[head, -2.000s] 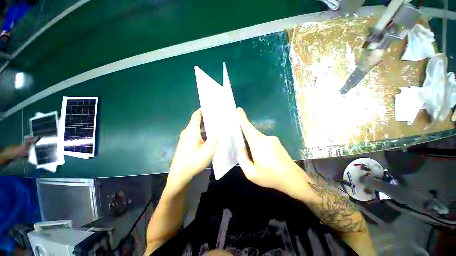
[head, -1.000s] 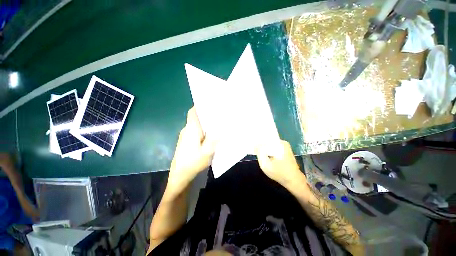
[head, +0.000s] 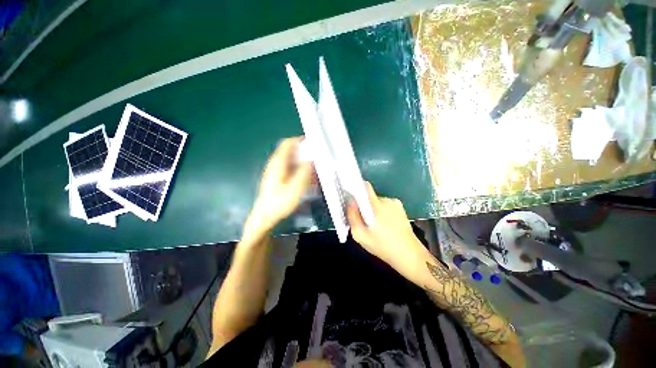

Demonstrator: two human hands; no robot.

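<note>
Two white panel backs (head: 332, 136) stand in front of me over the green bench as a narrow V, seen nearly edge-on. My right hand (head: 381, 226), on the tattooed arm, grips them at the lower right, with fingers between the sheets. My left hand (head: 284, 183) is at the left sheet's outer side, slightly blurred; whether it grips the sheet is unclear. The faces turned away are hidden. Solar panels (head: 146, 162) with dark gridded cells lie overlapping on the bench at left.
A shiny, glue-stained cardboard mat (head: 467, 93) lies at right, with a grey glue gun (head: 529, 75) over it and crumpled white wipes (head: 593, 133). A pale strip (head: 237, 57) crosses the bench. Below are a grey machine (head: 93, 341), a round white container (head: 514, 241) and blue clothing at left.
The V of white sheets has narrowed and turned edge-on since a second ago. My left hand has moved up along the left sheet. Another panel has appeared on the left pile since two seconds ago.
</note>
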